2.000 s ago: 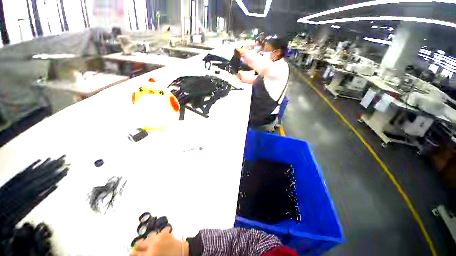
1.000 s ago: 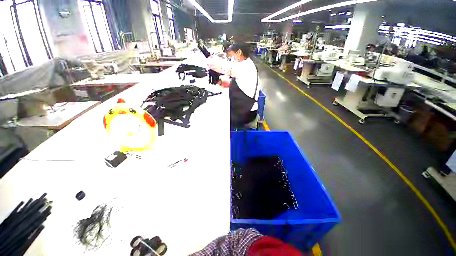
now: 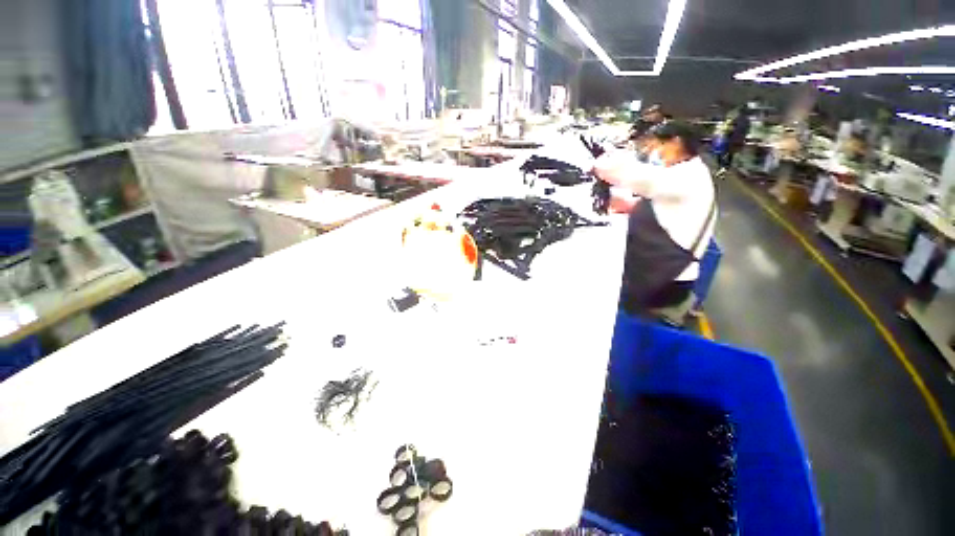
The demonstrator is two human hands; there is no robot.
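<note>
Neither of my hands is in the picture. Only a sliver of checked sleeve (image 3: 574,532) shows at the bottom edge. A small cluster of black loops (image 3: 403,492) lies on the white table (image 3: 524,403) at bottom centre, with a thin whitish line across it that I cannot identify. A large heap of black loops (image 3: 157,487) is at bottom left, cut off by the edge. Long black strips (image 3: 147,393) lie in a bundle behind the heap. A tangle of dark thread ends (image 3: 343,398) lies behind the small cluster.
A yellow chick-shaped fan (image 3: 438,251) stands beside a small black box (image 3: 403,302). A small black piece (image 3: 338,340), a thin red-ended tool (image 3: 497,340) and black straps (image 3: 518,225) lie on the table. A blue bin (image 3: 733,366) stands at right, near a masked coworker (image 3: 675,220).
The view has swung left, bringing the loop heap and more strips into view. My hand, at the small loop cluster two seconds ago, is out of the picture, and less sleeve shows.
</note>
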